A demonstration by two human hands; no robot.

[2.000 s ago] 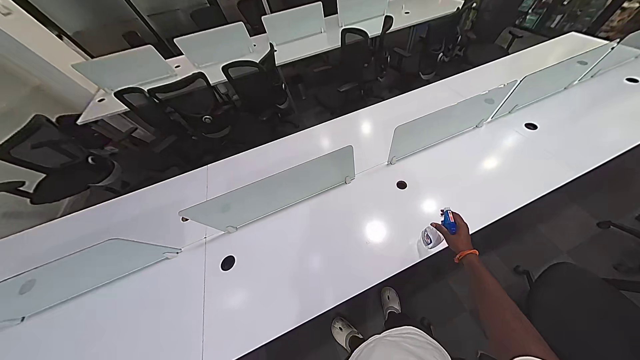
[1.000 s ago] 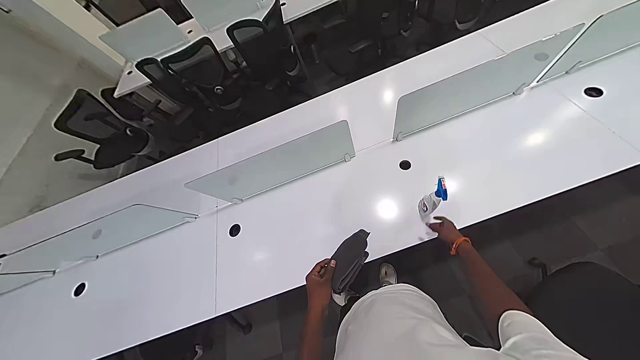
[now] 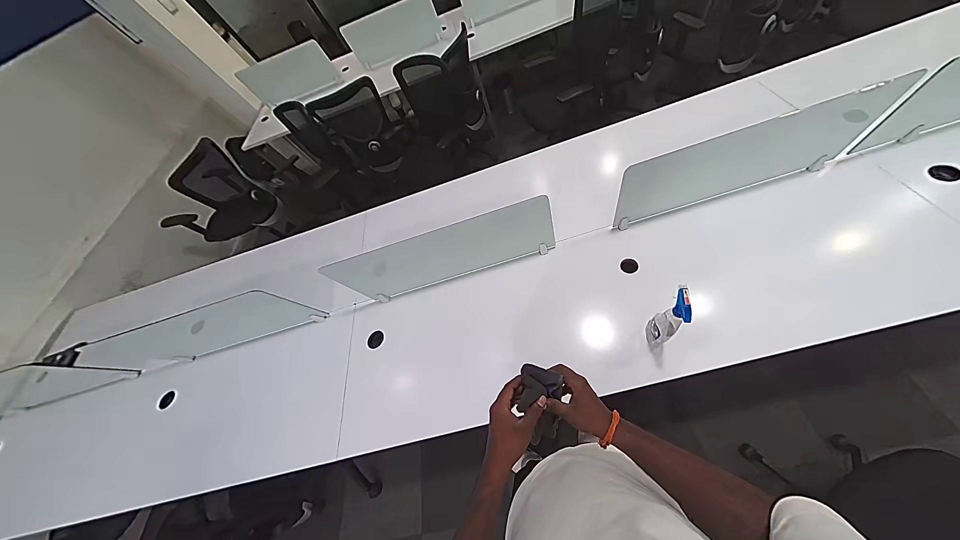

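A dark grey cloth [image 3: 541, 384] is bunched between my two hands at the front edge of the white desk [image 3: 450, 352]. My left hand [image 3: 514, 409] grips its left side, and my right hand [image 3: 577, 401], with an orange band at the wrist, grips its right side. Part of the cloth hangs below my fingers. To the right, beyond my right hand, a clear spray bottle [image 3: 661, 328] with a blue trigger head stands on the desk, touched by neither hand.
Frosted glass dividers [image 3: 450, 247] run along the middle of the long desk. Round cable holes [image 3: 629, 265] pierce its top. A black office chair [image 3: 892, 491] is at the lower right; several mesh chairs [image 3: 360, 120] stand beyond the desk, near a second row of desks.
My right hand has let go of the spray bottle and moved left to the cloth. The cloth, held by my left hand alone a second ago, is now bunched in both hands.
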